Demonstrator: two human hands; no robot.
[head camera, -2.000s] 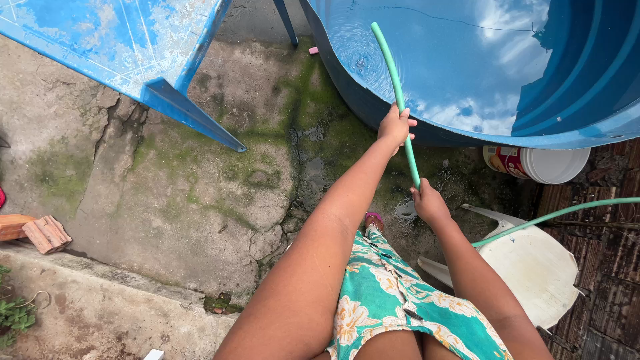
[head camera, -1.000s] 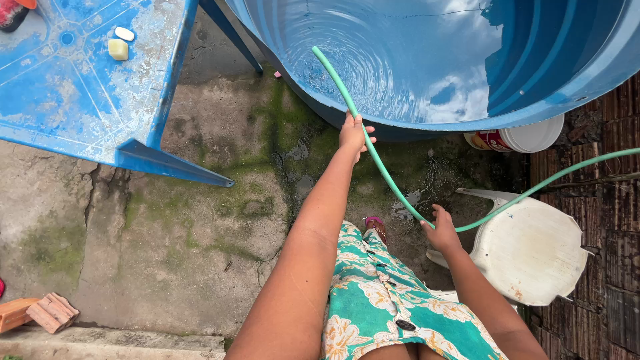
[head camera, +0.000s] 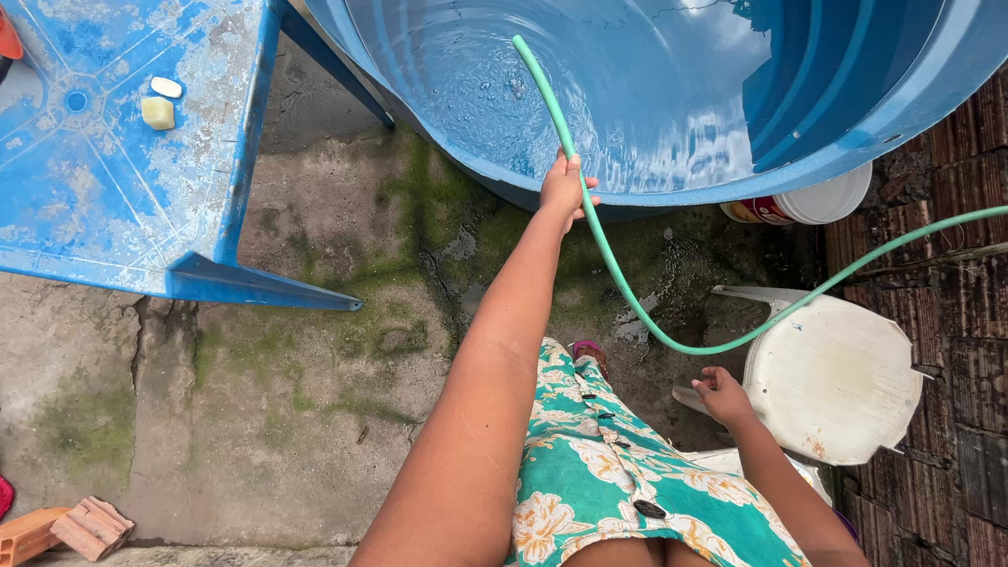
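My left hand (head camera: 565, 189) grips a green garden hose (head camera: 613, 269) near its free end, at the near rim of a large round blue water tank (head camera: 488, 164). The hose end points over the water (head camera: 630, 102) inside, where ripples and bubbles show. From my left hand the hose sags in a curve and runs off to the right. Below that curve, my right hand (head camera: 723, 396) holds nothing, its fingers loosely bent, close to a white plastic stool (head camera: 831, 378).
On the left stands a worn blue plastic table (head camera: 169, 189) bearing a yellowish block (head camera: 157, 113) and a white oval piece (head camera: 166, 87). A white bucket (head camera: 827, 193) lies beside the tank. Brick pieces (head camera: 93, 528) rest on the cracked, mossy concrete floor (head camera: 315, 425), and a brick wall (head camera: 976, 339) borders the right.
My right hand has let go of the hose and is now below it. The hose hangs in a wider, lower curve. My left hand keeps its hold. More of the table has come into view.
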